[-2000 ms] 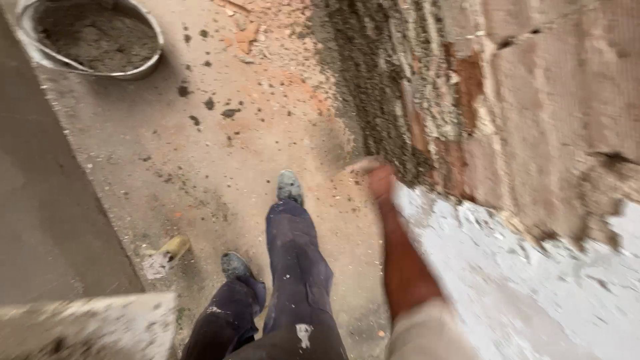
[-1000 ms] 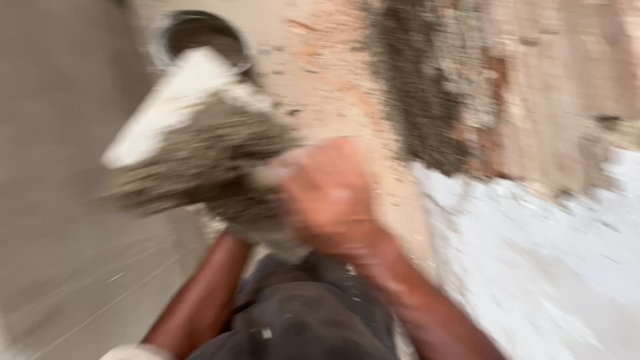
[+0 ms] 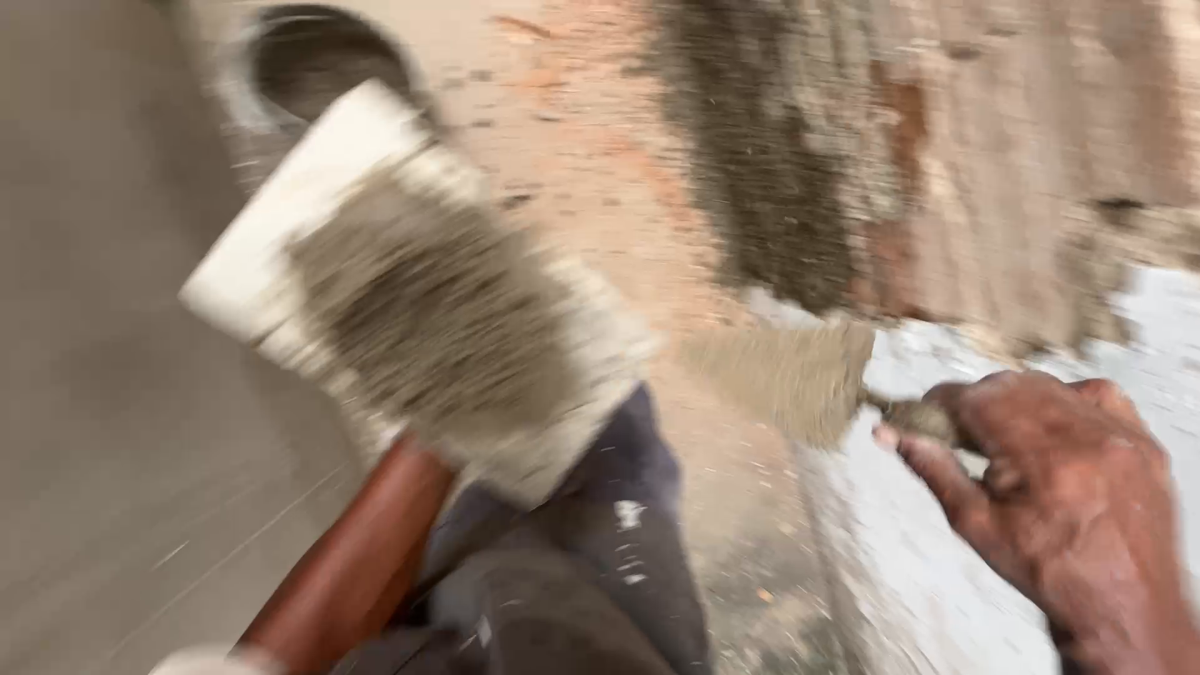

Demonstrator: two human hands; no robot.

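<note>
At the right, my right hand [image 3: 1069, 478] grips the handle of a trowel [image 3: 797, 375], whose mortar-smeared blade points left, near the lower edge of the rough wall. A pale rectangular mortar board [image 3: 267, 248] is tilted across the left middle and bears a thick heap of wet grey mortar [image 3: 441, 309]. My left forearm reaches up beneath the board; the left hand itself is hidden under it, so its grip cannot be seen. Fresh dark mortar [image 3: 769, 178] covers a strip of the wall's edge. Motion blurs the view.
A round bucket [image 3: 319, 66] stands on the floor at the upper left. A smooth grey surface [image 3: 103, 375] runs down the left side. Bare, ridged masonry [image 3: 1012, 178] and a white-coated wall part [image 3: 937, 562] are on the right. Reddish debris lies on the floor [image 3: 581, 187].
The board has come into fuller view since two seconds ago, with mortar on it. From above the mortar one second ago, my right hand has moved right, away from the board, with the trowel.
</note>
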